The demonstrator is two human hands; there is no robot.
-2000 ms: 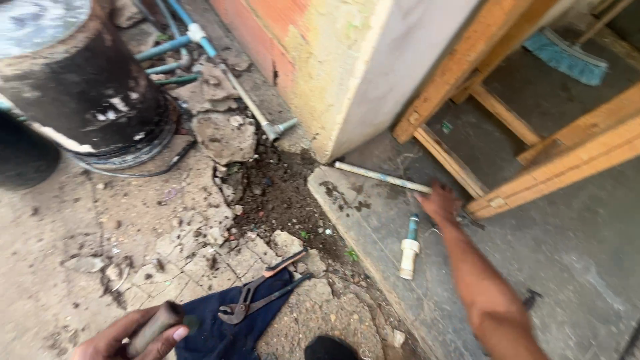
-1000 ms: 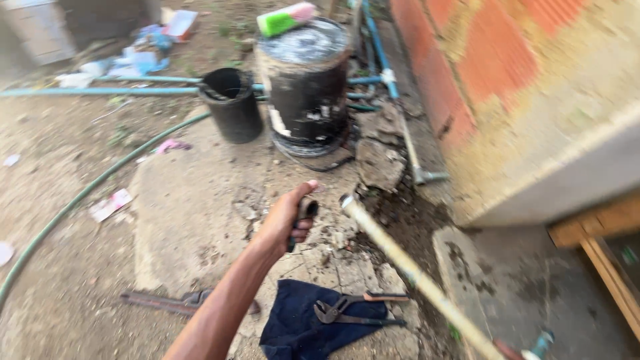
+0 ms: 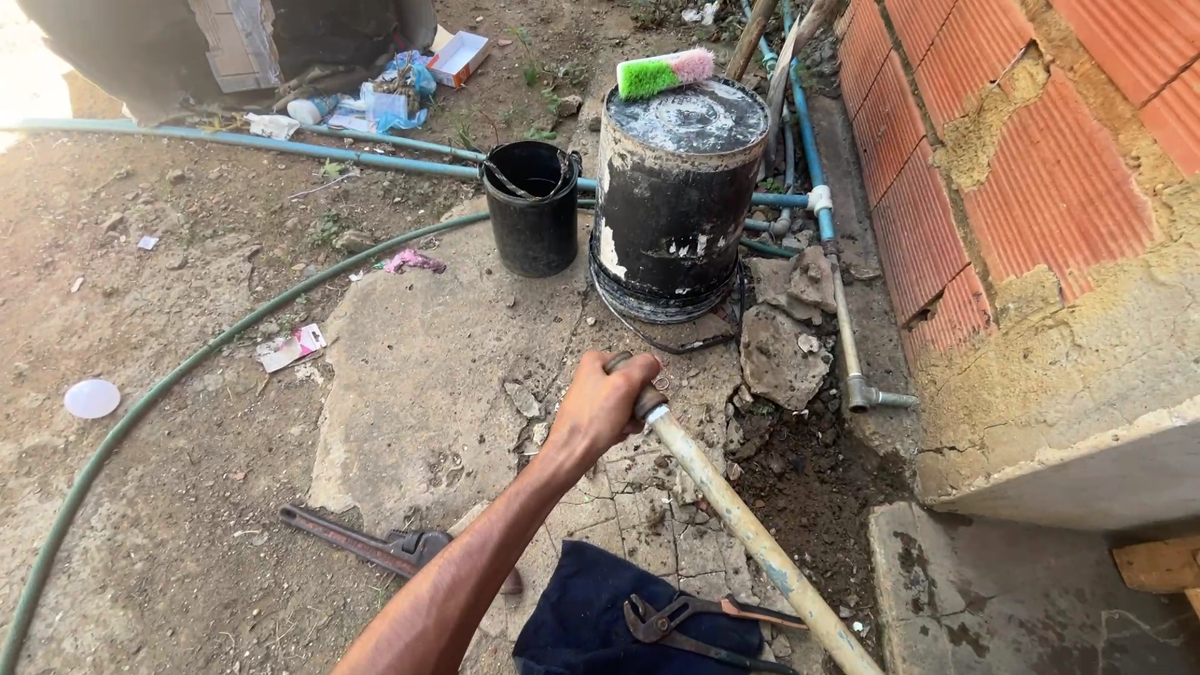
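My left hand (image 3: 607, 398) is closed around a dark metal pipe fitting (image 3: 649, 401), which sits at the upper end of a long, worn cream pipe (image 3: 750, 530). White tape or a white ring shows where the two meet. The pipe slants down to the bottom edge, and its lower end is out of view, as is my right hand. Below the pipe, tongue-and-groove pliers (image 3: 670, 621) lie on a dark blue cloth (image 3: 586, 600). A rusty pipe wrench (image 3: 375, 544) rests on the ground, partly behind my left forearm.
An upturned black bucket (image 3: 677, 211) carries a green and pink brush (image 3: 664, 73). Beside it stands a smaller black bucket (image 3: 532, 220). Blue pipes (image 3: 375, 161) run behind them. A pipe elbow (image 3: 861, 392) lies by the brick wall (image 3: 1050, 187); a green hose (image 3: 141, 408) curves at left.
The fitting in my left hand was apart from the pipe and now meets its end. My right hand, on the pipe two seconds ago, has left view. The pipe has been lifted off the concrete slab.
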